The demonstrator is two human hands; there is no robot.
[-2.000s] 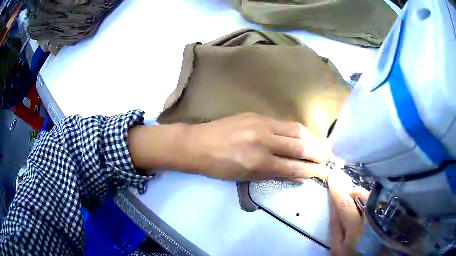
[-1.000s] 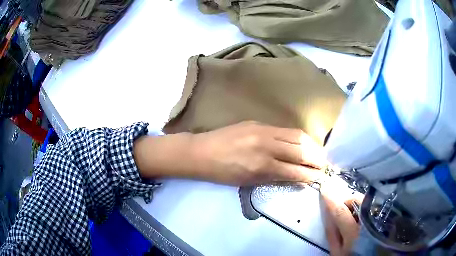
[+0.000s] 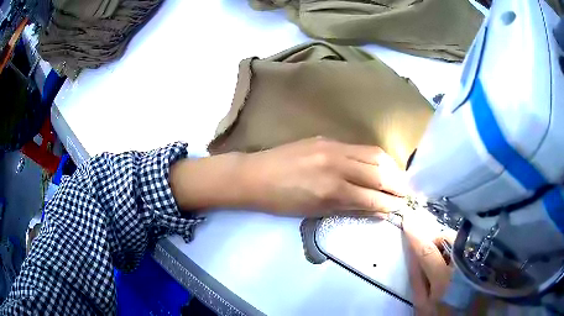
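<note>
An olive-khaki garment piece (image 3: 321,102) lies on the white table, its right side running under the sewing machine head (image 3: 495,117). My left hand (image 3: 315,176) lies flat along the near edge of the cloth, fingertips at the brightly lit needle area (image 3: 411,202). My right hand (image 3: 430,262) is partly hidden by the machine, its fingertips at the near side of the needle area. Glare hides what its fingers hold. The metal needle plate (image 3: 358,247) shows below my left hand.
A bundle of folded brown-olive cloth (image 3: 93,34) lies at the upper left. More olive cloth (image 3: 389,24) lies along the far side. The table's near edge (image 3: 198,285) has a ruler strip. A blue bin (image 3: 148,290) is below it.
The view has shifted slightly. The garment piece and both hands keep nearly the same places at the needle area.
</note>
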